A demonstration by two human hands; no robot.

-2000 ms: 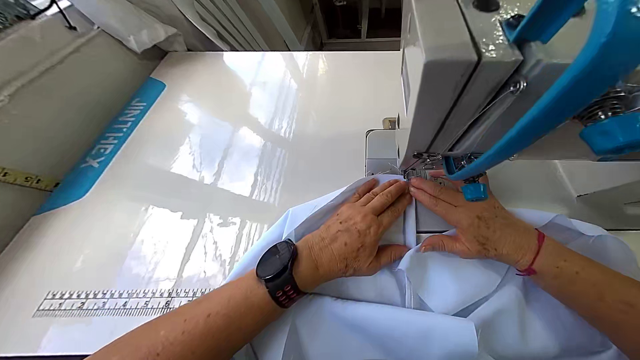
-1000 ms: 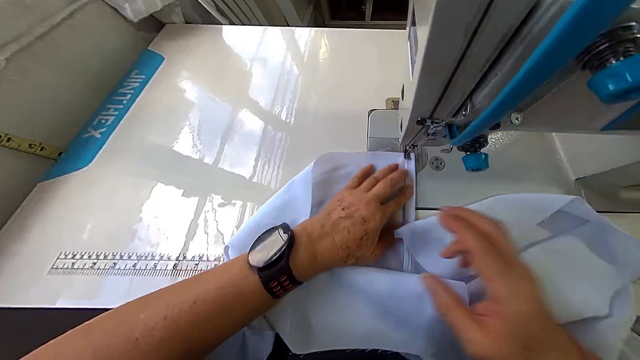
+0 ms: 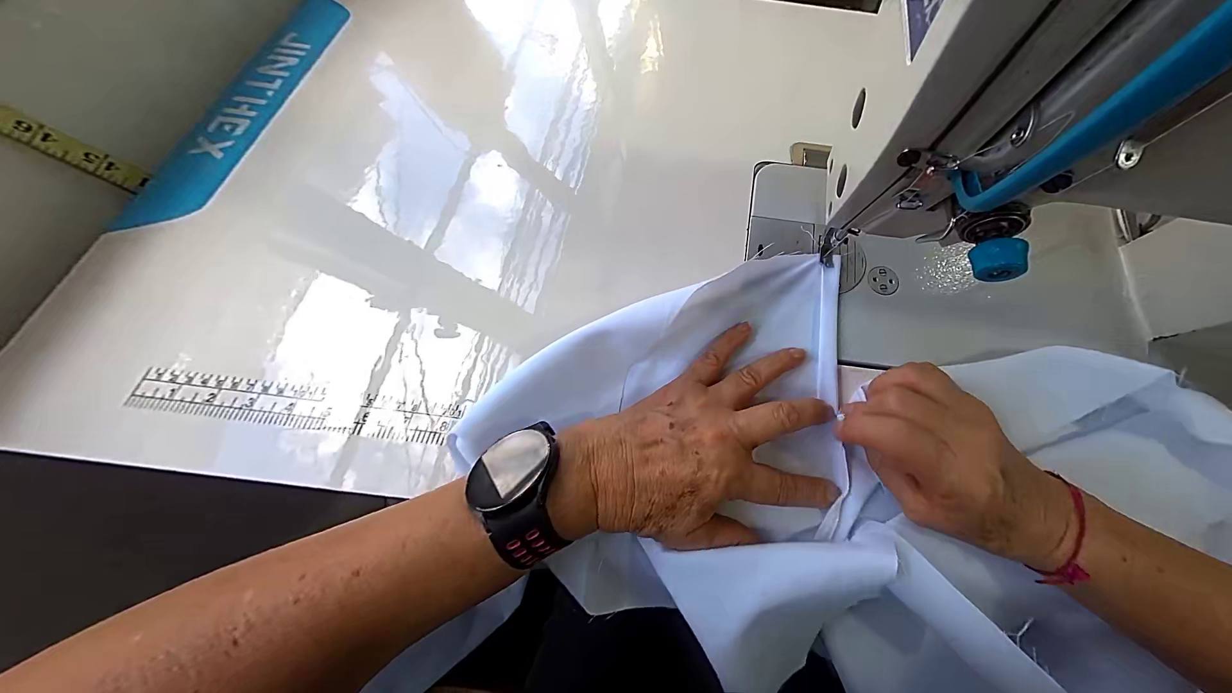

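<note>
Pale blue fabric (image 3: 616, 337) lies over the bed of a sewing machine (image 3: 972, 144), with a folded strip running up to the presser foot (image 3: 830, 245). My left hand (image 3: 698, 448), with a watch on its wrist, rests flat on the fabric with fingers spread, just left of the folded strip. Close by on the right, my right hand (image 3: 938, 452) pinches the fabric's edge at the strip between thumb and fingers. A red string bracelet (image 3: 1073, 539) circles the right wrist. The fabric hangs in loose folds below both hands.
A printed ruler scale (image 3: 289, 402) marks the glossy white tabletop (image 3: 616, 192) at the left. Beyond it are a blue printed strip (image 3: 231, 115) and a yellow measuring tape (image 3: 72, 151). The machine's head overhangs the upper right, with a blue knob (image 3: 998, 260) near the needle area.
My right hand has gone from flat beside the presser foot, through a blurred lift, to pinching the fabric edge lower down. My left hand's fingers have spread, and it lies farther from the foot.
</note>
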